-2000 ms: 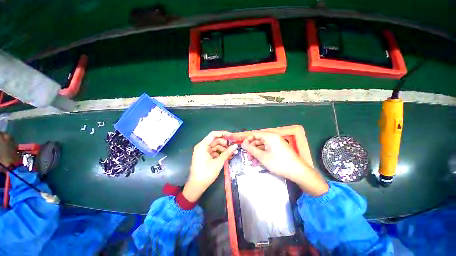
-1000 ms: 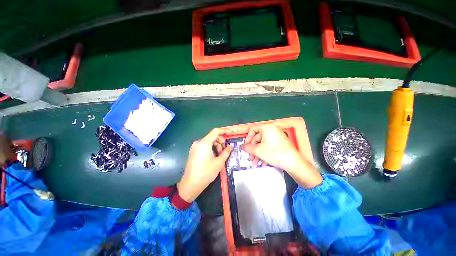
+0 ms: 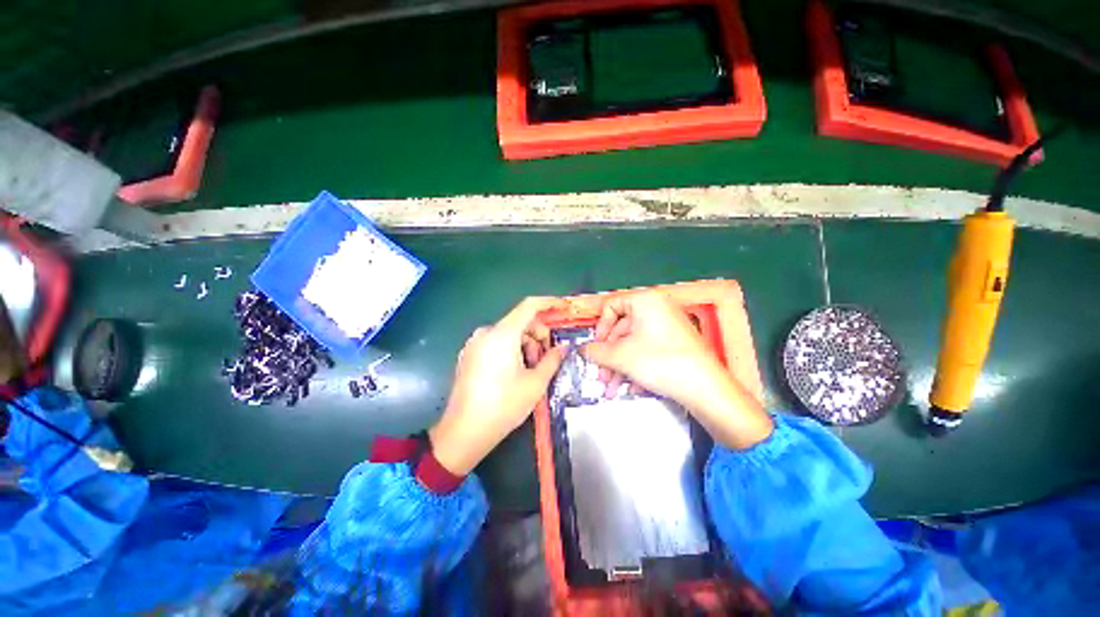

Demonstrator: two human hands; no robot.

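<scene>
An open tablet (image 3: 577, 506) with a large silver battery (image 3: 636, 482) lies in an orange-red foam frame (image 3: 543, 482) in front of me. My left hand (image 3: 497, 380) and my right hand (image 3: 651, 350) are bare and meet over the tablet's far end, at the circuit board. Thumbs and fingers of both hands are bent together there. Something small and pale shows between the fingertips, but it is too small to name, and I cannot tell whether either hand grips it.
Left are a blue bin (image 3: 293, 268) of white parts, a dark pile of small parts (image 3: 271, 356) and a round dark object (image 3: 106, 359). Right are a screw dish (image 3: 842, 364) and a yellow screwdriver (image 3: 975, 313). Framed tablets (image 3: 630, 130) lie beyond the pale strip. Another person's sleeve (image 3: 60, 458) is far left.
The framed tablets beyond the strip have shifted right in view. The neighbour's framed unit at far left has been lifted and tilted. My hands stay at the tablet's far end with small finger movements.
</scene>
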